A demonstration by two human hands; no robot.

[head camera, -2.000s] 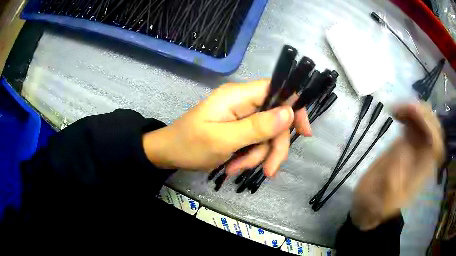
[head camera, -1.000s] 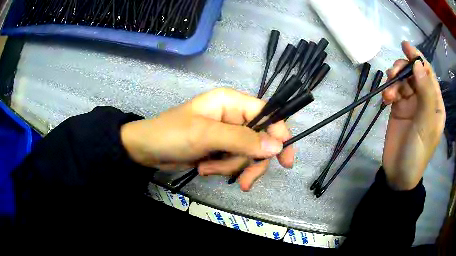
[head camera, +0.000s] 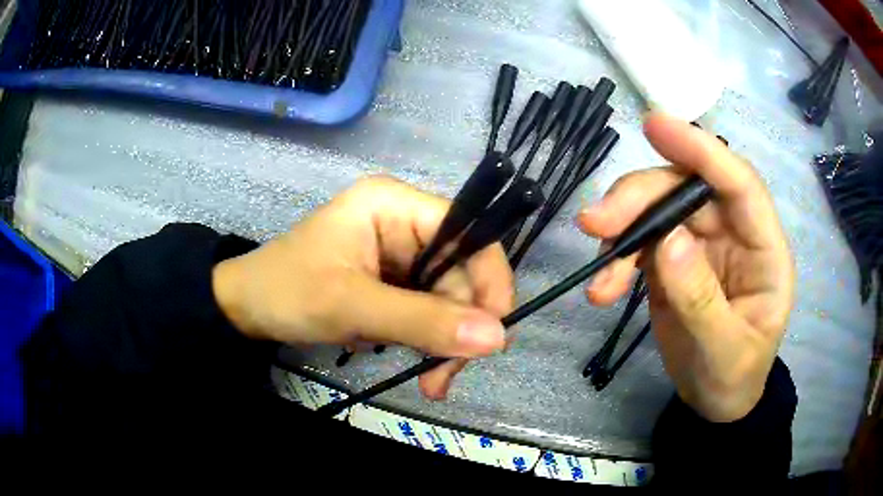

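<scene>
My left hand (head camera: pixel 378 281) holds two black whip antennas (head camera: pixel 474 199) with their thick sleeves pointing up and right. Its thumb and fingers also grip the thin rod of another whip antenna (head camera: pixel 557 291), which slants across the middle. My right hand (head camera: pixel 721 262) has its fingers and thumb around that antenna's thick sleeve. Several antennas (head camera: pixel 581 111) lie fanned on the foam sheet behind my left hand, sleeves away from me. A few more lie behind my right hand, which mostly hides them; their tips (head camera: pixel 600 373) show.
A blue parts tray (head camera: pixel 319 105) full of black rods is upper left. A white pad (head camera: pixel 658 58) lies upper right. Small black clusters (head camera: pixel 823 87) lie at the far right near a red rim (head camera: pixel 862 34). A deeper blue bin (head camera: pixel 24 320) is at left. 3M-marked strips (head camera: pixel 436 436) line the near edge.
My right hand has come in from the right and now holds an antenna's sleeve nearer my left hand. Fewer antennas are in my left hand; several now lie fanned on the foam.
</scene>
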